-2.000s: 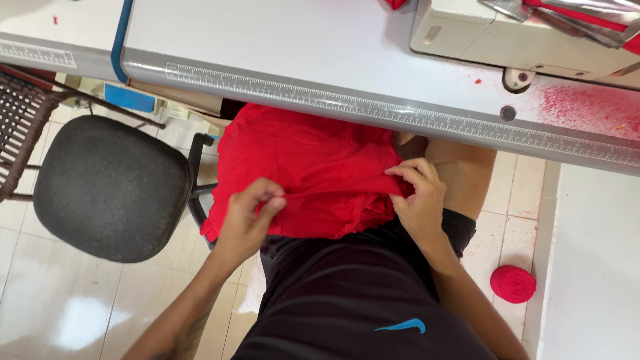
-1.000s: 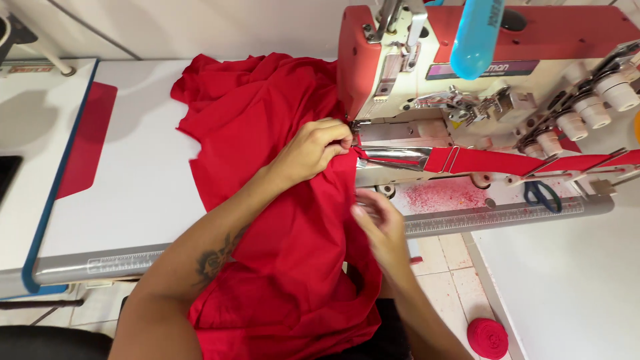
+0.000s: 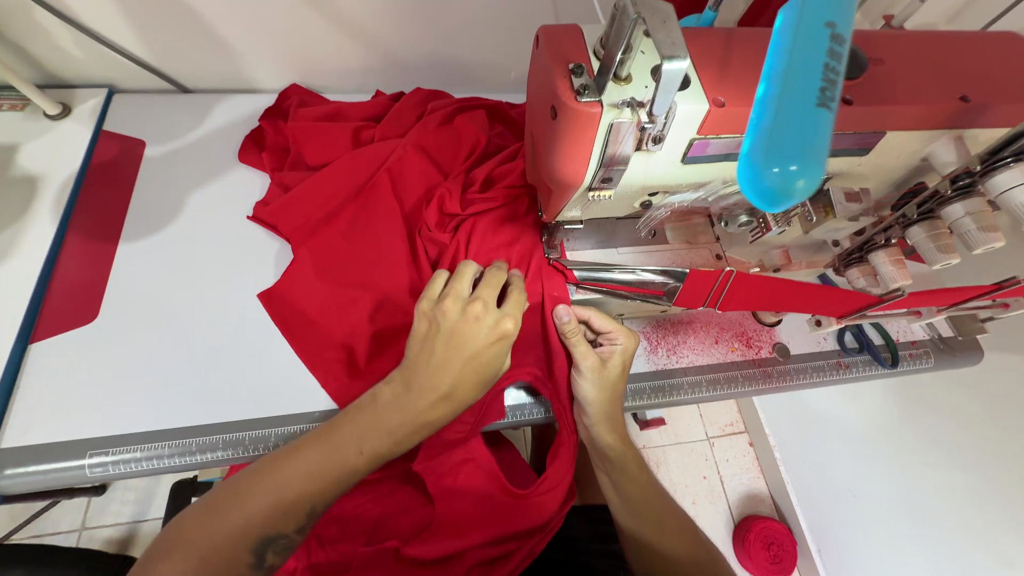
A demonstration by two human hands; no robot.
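Red knit fabric (image 3: 384, 224) lies bunched on the white table and hangs over its front edge toward my lap. Its right edge reaches the presser foot (image 3: 552, 240) of an industrial sewing machine (image 3: 624, 120). My left hand (image 3: 468, 328) rests on the fabric with bent fingers, just left of that edge. With thumb and fingers, my right hand (image 3: 596, 344) pinches the fabric edge below the foot. A red strip (image 3: 776, 294) runs from the right into a metal binding folder (image 3: 632, 280) beside the foot.
A blue handle (image 3: 792, 104) hangs before the machine. Blue-handled scissors (image 3: 870, 344) lie near the ruler-marked table edge (image 3: 760, 376). Red lint lies under the folder. A flat red piece (image 3: 96, 232) is at the left. A roll of red strip (image 3: 765, 546) sits on the tiled floor.
The fabric was on my lap two seconds ago and now lies on the table at the machine. Since one second ago, my left hand has moved away from the presser foot, toward me. The view has shifted strongly.
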